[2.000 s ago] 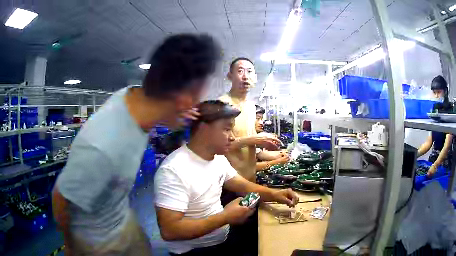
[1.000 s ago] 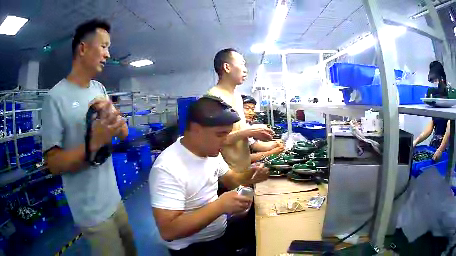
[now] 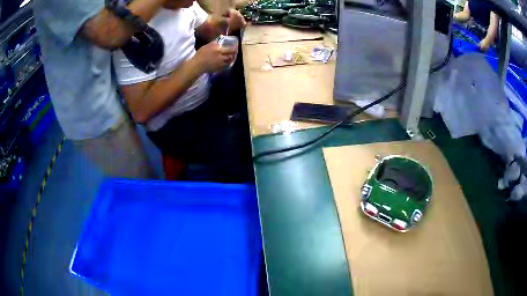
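Note:
A glossy green car body shell (image 3: 397,192) stands upright on a tan cardboard work sheet (image 3: 370,254) on the right part of the bench. Its dark open cabin faces up. The end with small white, silver and red lights points towards the lower edge of the picture. No hand touches it. Neither my left hand nor my right hand is in the picture.
A large blue plastic bin (image 3: 173,237) stands left of the green-topped bench (image 3: 300,214). A phone (image 3: 320,113) lies by a black cable (image 3: 312,140). A metal post (image 3: 417,69) rises behind the cardboard. A seated person in white and a standing person are at the left; plastic bags (image 3: 479,98) hang right.
The view has swung down and towards the bench; the car shell, cardboard sheet and blue bin now show. The standing person at the left is nearer the seated one in the picture.

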